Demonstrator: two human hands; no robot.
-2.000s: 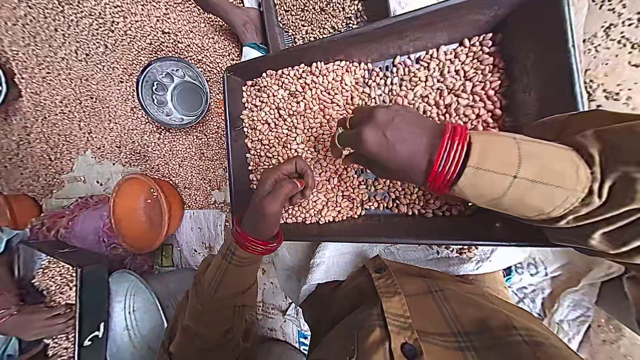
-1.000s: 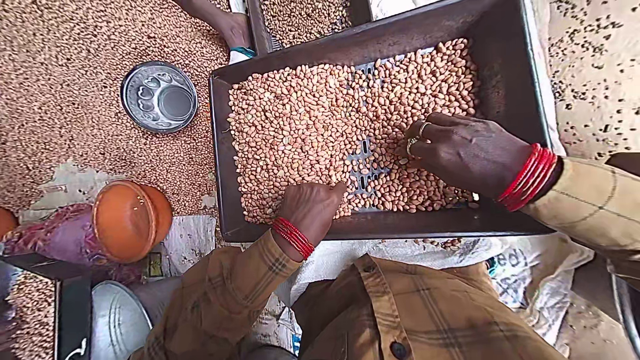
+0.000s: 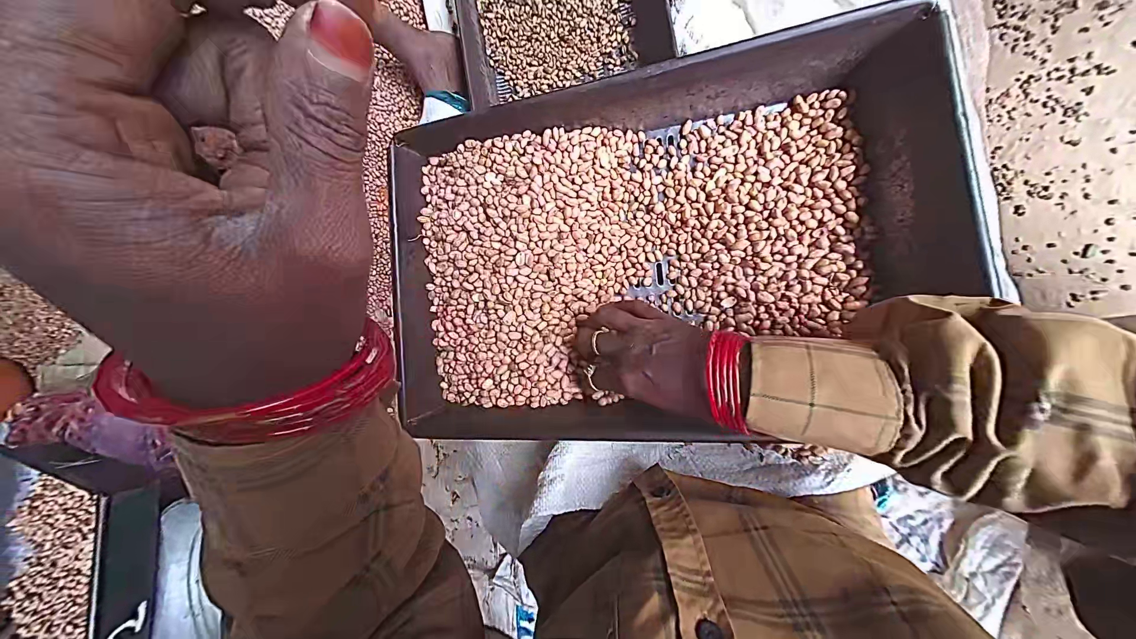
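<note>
My left hand (image 3: 204, 177) is raised close to the camera at the upper left, its fingers curled around a small pinkish peanut kernel (image 3: 216, 146) in the palm; red bangles circle the wrist. A dark metal tray (image 3: 914, 169) with a slotted bottom lies below me, holding peanut kernels (image 3: 532, 257) in a paler, smaller-looking heap at left and a browner heap (image 3: 772, 213) at right. At the tray's near side, my right hand (image 3: 635, 355), with rings and red bangles, has its fingertips down among the paler kernels. Whether it grips any is hidden.
Another tray (image 3: 657, 31) of darker kernels stands beyond, beside a person's limb (image 3: 426, 62) with a teal band. At lower left are a black-edged tray (image 3: 124, 550) of kernels and a metal vessel (image 3: 186, 568). White sacking (image 3: 586, 479) lies under the near edge; dark bits dot the ground at right.
My left hand has risen from the kernels toward the camera. My right hand has moved left, from the browner kernels to the paler ones at the near side.
</note>
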